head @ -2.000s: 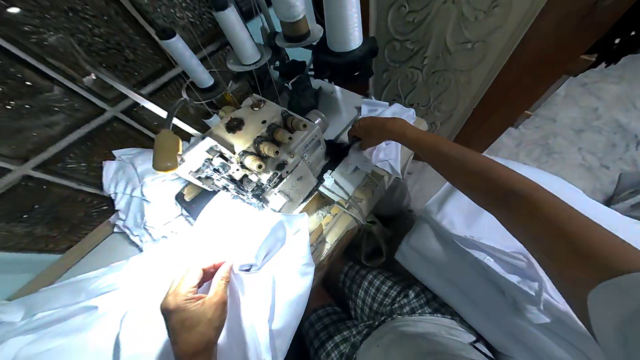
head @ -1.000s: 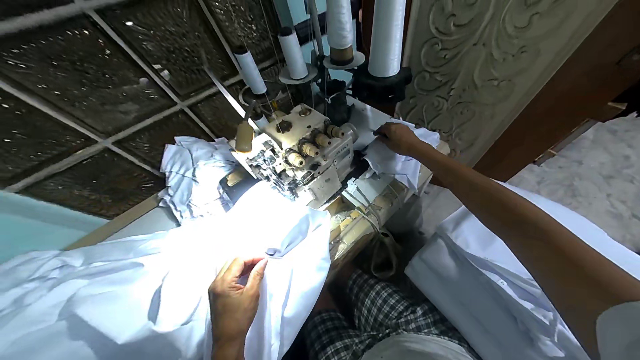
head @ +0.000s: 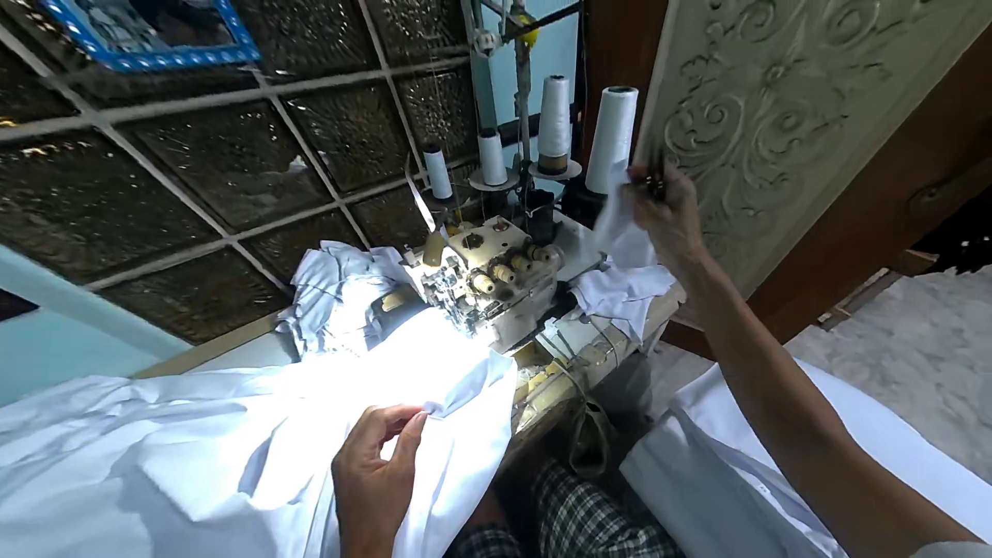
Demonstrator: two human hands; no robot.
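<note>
My left hand [head: 380, 457] pinches the edge of a large white cloth [head: 209, 465] between thumb and fingers, just in front of the serger [head: 496, 279]. The machine's lamp lights that cloth brightly. Raised above the table's right side, my right hand [head: 666, 201] grips a small white fabric piece [head: 616, 217], blurred by motion. Something dark and thin, too blurred to name, is also in its fingers. Beneath that hand, a small pile of white fabric pieces [head: 624, 294] lies on the table's right end.
Thread cones [head: 612, 139] stand behind the machine. Crumpled pale cloth [head: 341, 287] lies at its left. A strap [head: 593, 442] hangs from the table's front edge [head: 542, 403]. More white cloth [head: 721, 465] lies at lower right. A carved panel [head: 775, 116] and a tiled wall [head: 170, 178] stand behind.
My right hand has risen from the small fabric pile beside the machine, lifting a white piece. My left hand still pinches the large cloth. The view has tilted up.
</note>
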